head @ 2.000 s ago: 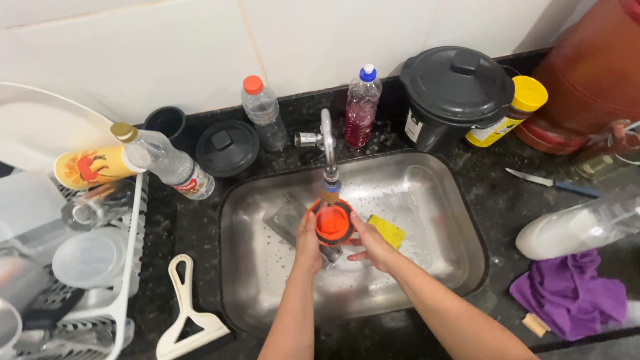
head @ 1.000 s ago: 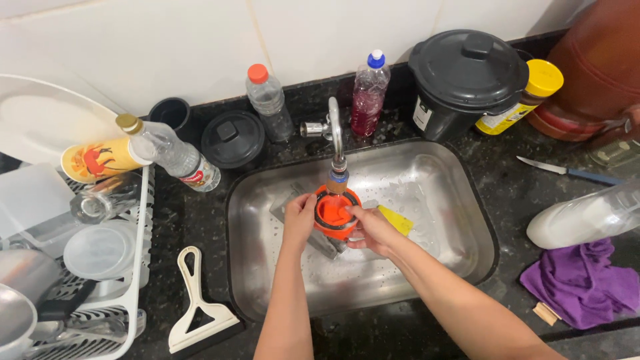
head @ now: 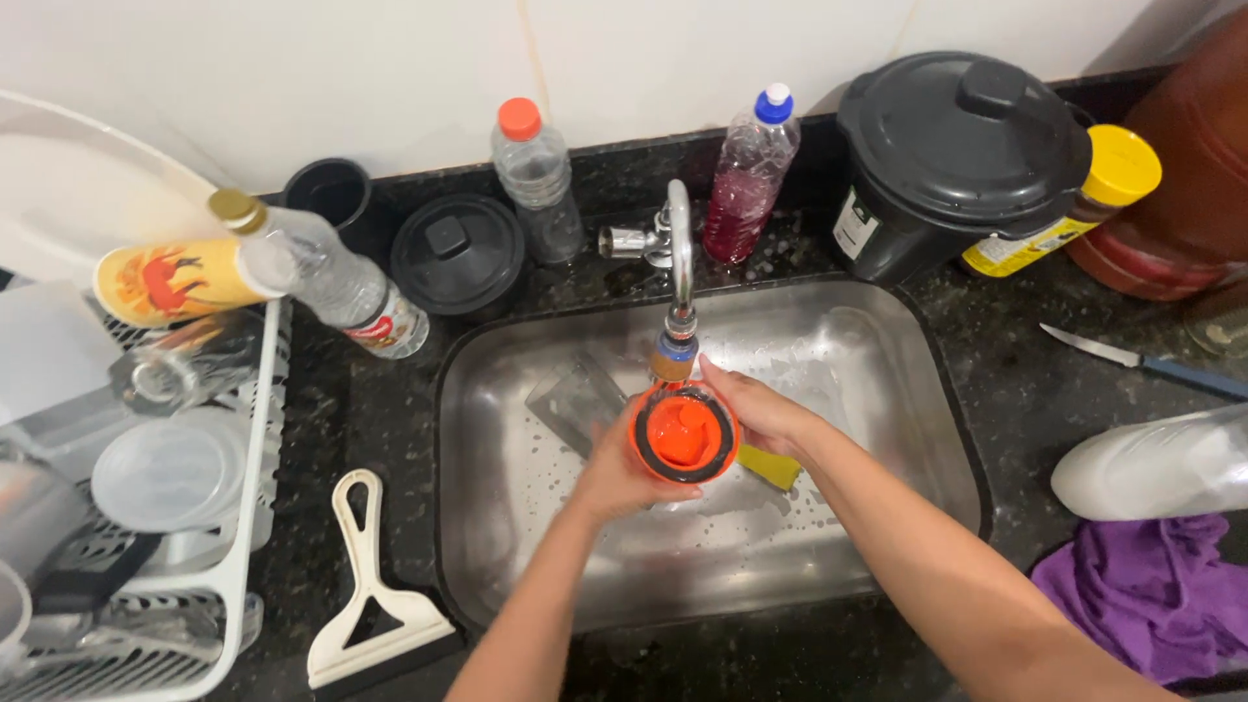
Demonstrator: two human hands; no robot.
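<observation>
An orange plastic lid with a dark ring (head: 685, 433) is held over the steel sink (head: 682, 575), right under the spout of the chrome faucet (head: 681, 263). My left hand (head: 624, 473) grips it from the left and below, the fingers partly hidden behind it. My right hand (head: 765, 409) touches its upper right edge. Behind the hands, on the sink floor, lie a clear plastic container (head: 575, 402) at the left and a yellow sponge (head: 772, 467) at the right, both partly covered.
Left of the sink are a white squeegee (head: 366, 595) and a white dish rack (head: 244, 546) with dishes. Bottles (head: 536, 185) and a black lidded bin (head: 960, 146) line the wall. A knife (head: 1141, 361), a white bottle (head: 1150, 468) and a purple cloth (head: 1150, 595) lie at the right.
My left hand has shifted from the orange piece's side to below it. The piece's open face is now turned more toward the camera.
</observation>
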